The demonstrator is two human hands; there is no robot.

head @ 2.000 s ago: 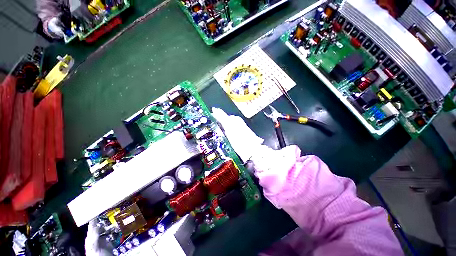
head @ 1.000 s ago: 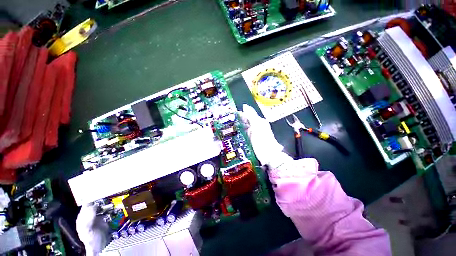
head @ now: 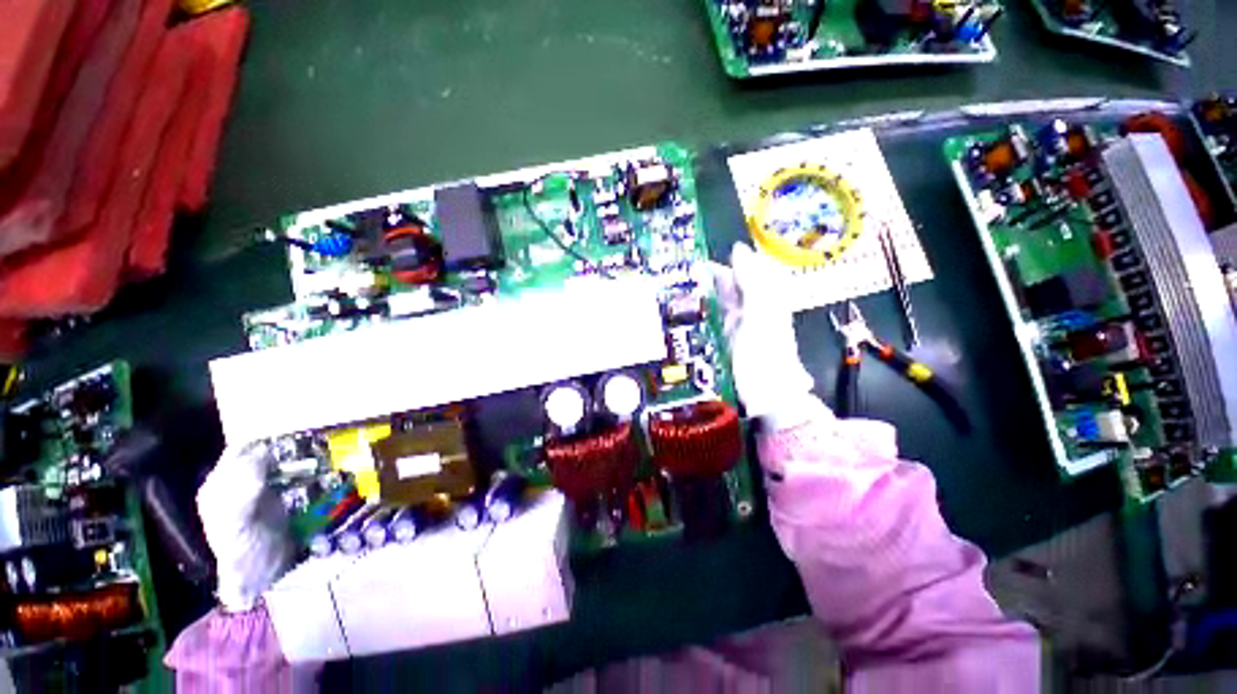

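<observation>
A green power board [head: 543, 251] lies component side up in front of me. A long white-silver heatsink [head: 448, 355] crosses it, and a wider heatsink block [head: 427, 583] is at its near edge. Two copper-red chokes [head: 695, 441] and two pale-topped capacitors sit on the right part. My left hand [head: 244, 522], in a white glove, holds the board's left edge; its fingers are partly hidden. My right hand [head: 764, 339], also gloved, is against the board's right edge, fingers pointing away from me.
Cutters [head: 882, 358] and a thin stick [head: 898, 288] lie right of my right hand, near a yellow ring dish [head: 806, 217] on a pale sheet [head: 882, 176]. Other boards are at right [head: 1038, 298], back [head: 855, 34] and left [head: 102, 542]. Red slabs [head: 109, 149] are stacked upper left.
The view has shifted, and the board looks turned clockwise, its long heatsink now closer to level. Both hands stay at its edges, and more of the left hand and sleeve shows.
</observation>
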